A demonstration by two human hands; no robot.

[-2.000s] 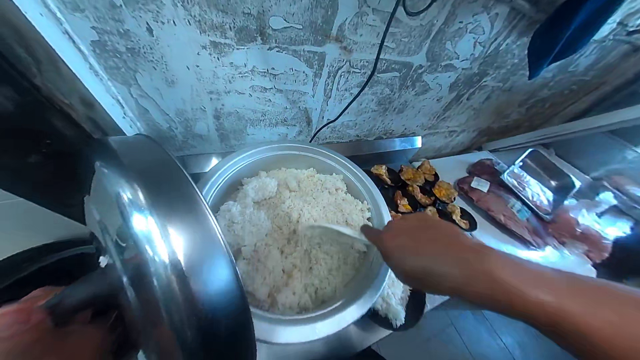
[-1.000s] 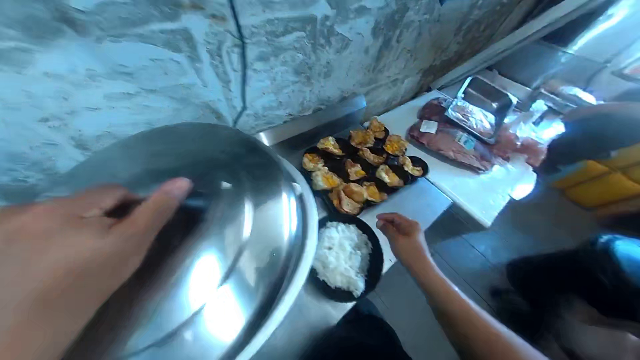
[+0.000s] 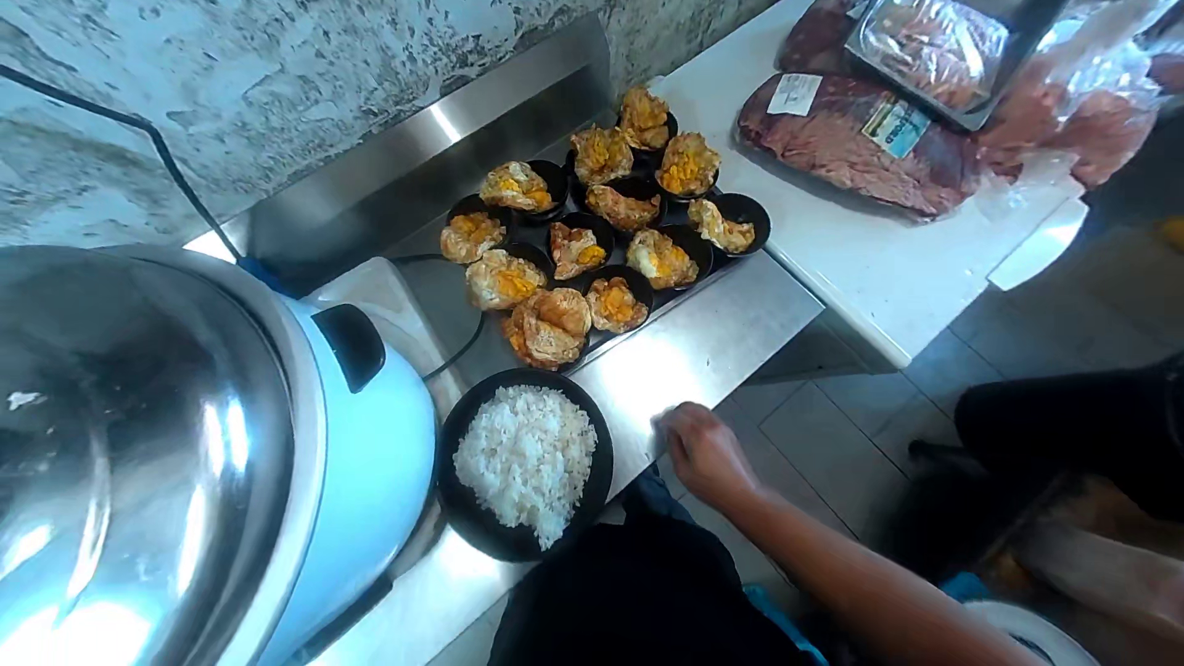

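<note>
My right hand (image 3: 700, 448) is at the front edge of the steel counter, to the right of a black bowl of white rice (image 3: 527, 458). Its fingers are curled, and whether they hold anything is hidden. My left hand is out of view. At the left stands a large pale blue rice cooker (image 3: 379, 444) with its shiny metal lid (image 3: 148, 444) on top. Behind the bowl, several small black bowls hold fried eggs (image 3: 548, 326) on a dark tray.
Packed raw meat (image 3: 860, 148) and a wrapped metal tray (image 3: 934, 46) lie on a white table (image 3: 832, 268) at the right. A black cable (image 3: 153, 129) hangs along the wall. Another person's arm (image 3: 1101, 564) shows at the lower right.
The metal lid, held up by my left hand earlier, now rests on the cooker, and that hand has left the view. My right hand has left the cooker and no longer holds the white paddle.
</note>
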